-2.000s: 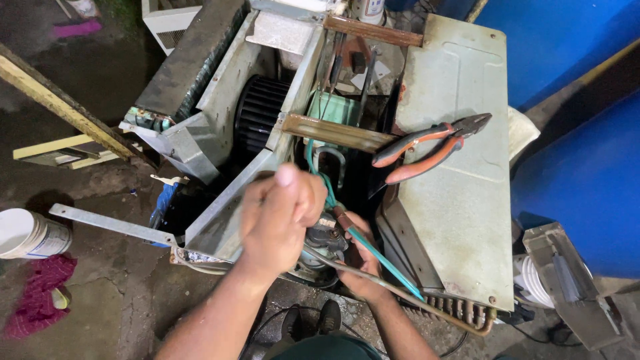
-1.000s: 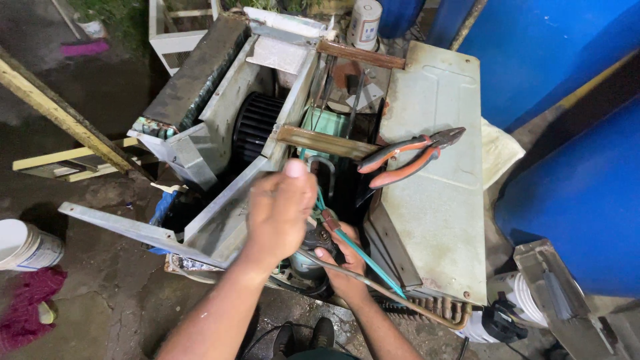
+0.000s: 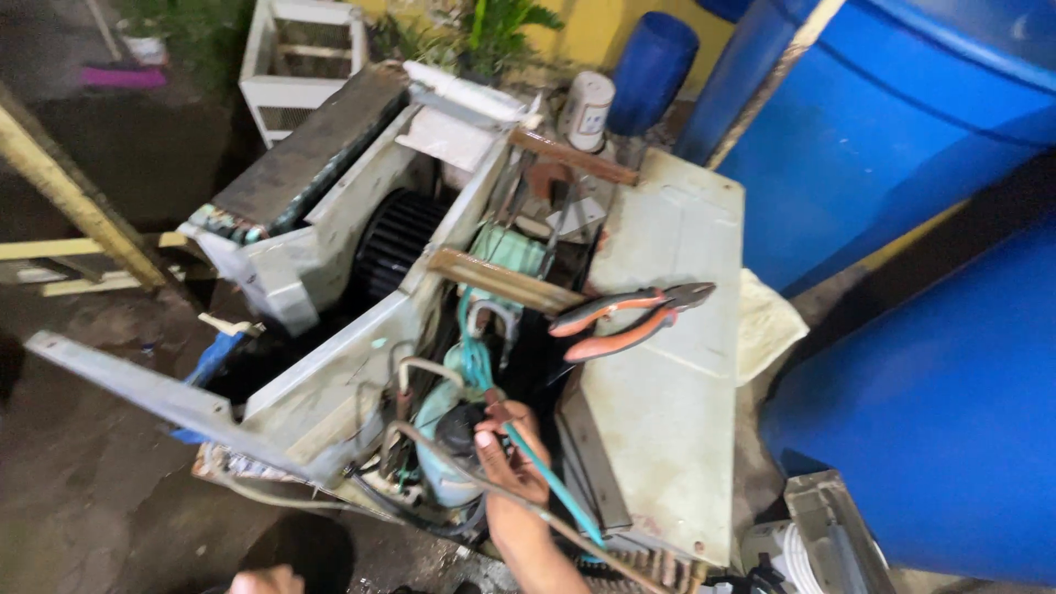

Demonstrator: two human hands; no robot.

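My right hand (image 3: 516, 466) reaches into an opened air conditioner, its fingers at the black cap (image 3: 460, 426) on top of the teal compressor (image 3: 441, 454). Teal tubing (image 3: 554, 487) with a brown sleeve runs past those fingers, and a bent copper pipe (image 3: 462, 469) crosses by the wrist. My left hand (image 3: 266, 580) is partly in view at the bottom edge, left of the unit; its fingers look curled, though blur hides whether it holds anything. Pliers with orange and black handles (image 3: 619, 326) lie on the metal panel (image 3: 668, 412) at the unit's right side.
A black blower wheel (image 3: 400, 243) sits in the housing, beside a finned coil (image 3: 313, 148). A metal strip (image 3: 124, 388) juts out left. Large blue barrels (image 3: 924, 396) stand at the right. Wooden bars (image 3: 74, 181) are at the left, and a white frame (image 3: 301, 91) stands behind.
My left hand has moved from above the compressor down to the bottom edge. My right hand stays by the compressor. The compressor and its cap are now more exposed. The view has shifted.
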